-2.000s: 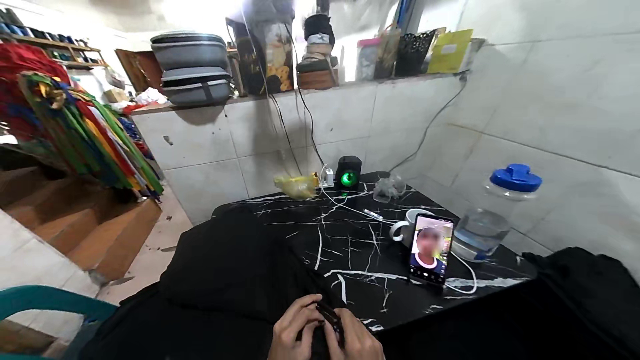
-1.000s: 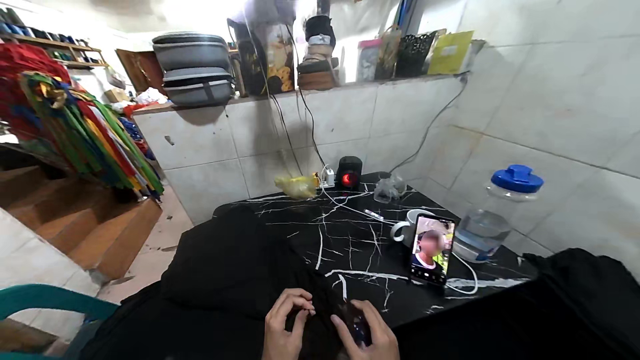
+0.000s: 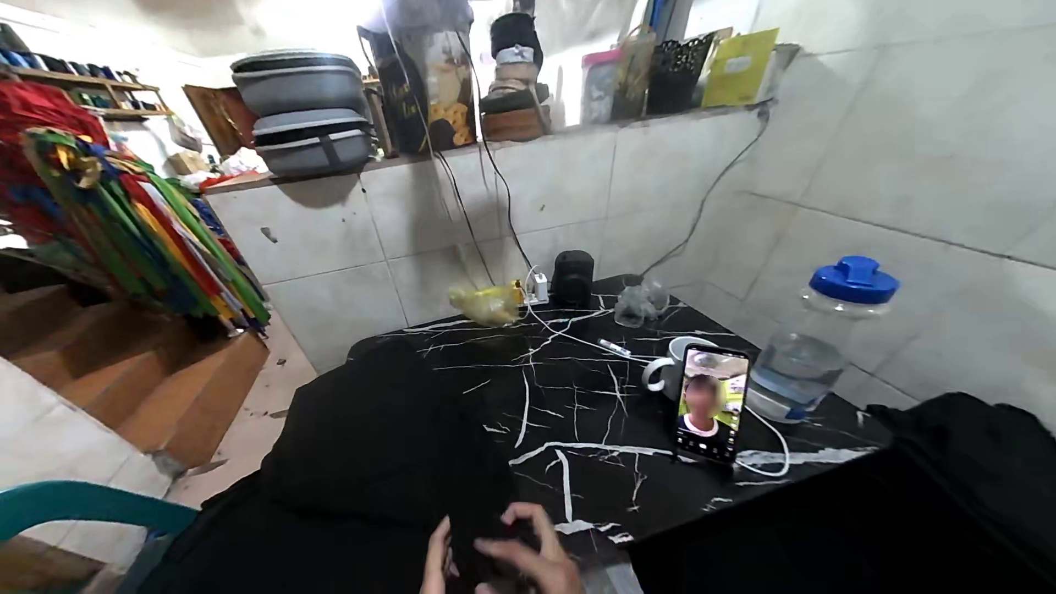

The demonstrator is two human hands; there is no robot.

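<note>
At the bottom middle, my left hand point(image 3: 438, 558) is at the edge of black fabric point(image 3: 363, 445), its lower part cut off by the frame. Close to its right, my right hand point(image 3: 535, 554) has bent, spread fingers and is blurred. Dark material lies between the two hands; whether either one grips it cannot be made out. More black cloth point(image 3: 833, 511) covers the lower right. Beyond the hands, a lit smartphone point(image 3: 711, 404) leans against a white mug point(image 3: 670, 370) on the black marble-patterned table point(image 3: 569, 404).
A water jug with a blue lid point(image 3: 800, 355) stands behind the phone at right. A black speaker point(image 3: 572, 279), a charger point(image 3: 540, 285), a yellow plastic bag point(image 3: 487, 305) and a clear bag point(image 3: 641, 304) sit at the table's back. A green chair point(image 3: 99, 499) is at left.
My hands, apart at the table's near edge a second ago, are now closer together, with the left one beside the black fabric. The speaker's light, red before, no longer shows.
</note>
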